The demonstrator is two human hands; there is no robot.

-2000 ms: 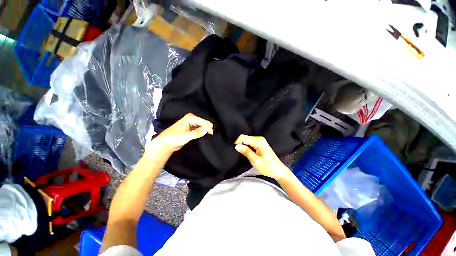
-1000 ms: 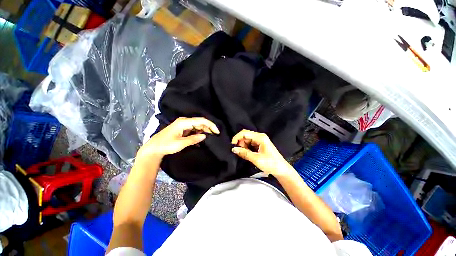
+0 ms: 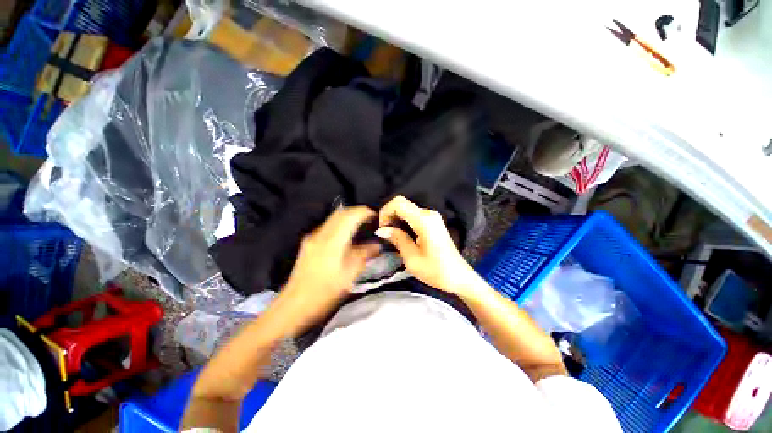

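Note:
A black garment point(image 3: 296, 144) lies heaped on the lap. My left hand point(image 3: 334, 254) is over its near part, blurred, with fingers curled toward my right hand; what it holds, if anything, cannot be seen. My right hand point(image 3: 416, 241) is beside it, thumb and index finger pinched together over the black cloth at the garment's near part. Any thread or small tool in the fingertips is too small to tell. A greyish patch of cloth shows just below the two hands.
Clear plastic bag with dark cloth point(image 3: 157, 152) at left. White table point(image 3: 542, 63) at upper right with orange-handled snips point(image 3: 647, 49). Blue crate point(image 3: 652, 338) holding clear plastic at right. Red stool point(image 3: 102, 338) at lower left. Another blue container at the bottom left. Cardboard under the table.
My left hand has moved right, close to my right hand. The near part of the black garment has shifted and spread left. The surroundings have shifted left in view.

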